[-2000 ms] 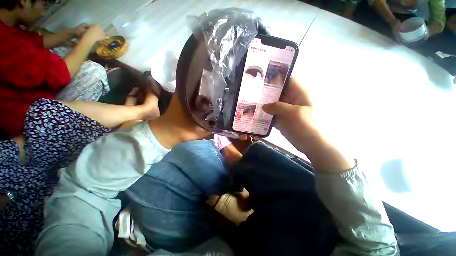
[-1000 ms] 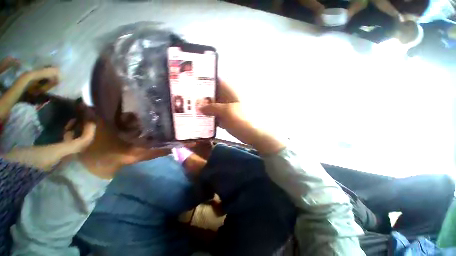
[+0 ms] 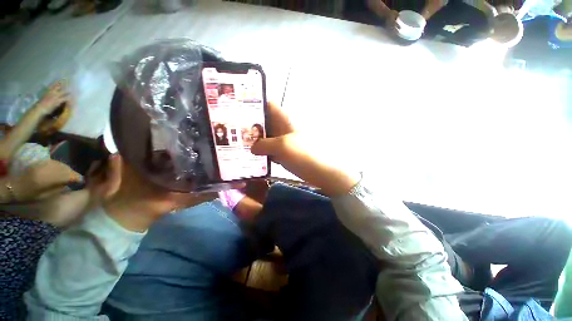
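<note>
A smartphone (image 3: 235, 122) stands upright in front of me, its lit screen showing a grid of pictures. My right hand (image 3: 282, 145) holds it from the right side, with the thumb on the lower screen. Behind and left of the phone is a dark round item (image 3: 130, 131), partly covered by crinkled clear plastic (image 3: 164, 84). My left hand (image 3: 145, 202) holds the dark round item from below at its lower left. Its fingers are hidden behind the item, so its exact grip does not show.
A white sheeted surface (image 3: 389, 131) lies beyond my hands, glaring at right. At left, a neighbour's hand is at a yellow-brown round item (image 3: 58, 118). At the far side, people hold a white tub (image 3: 411, 26) and another round item (image 3: 507, 29). My jeans-clad knees are below.
The phone, dark item and both my hands sit further left in the view than two seconds ago. The thumb stays on the screen, and the displayed pictures have changed.
</note>
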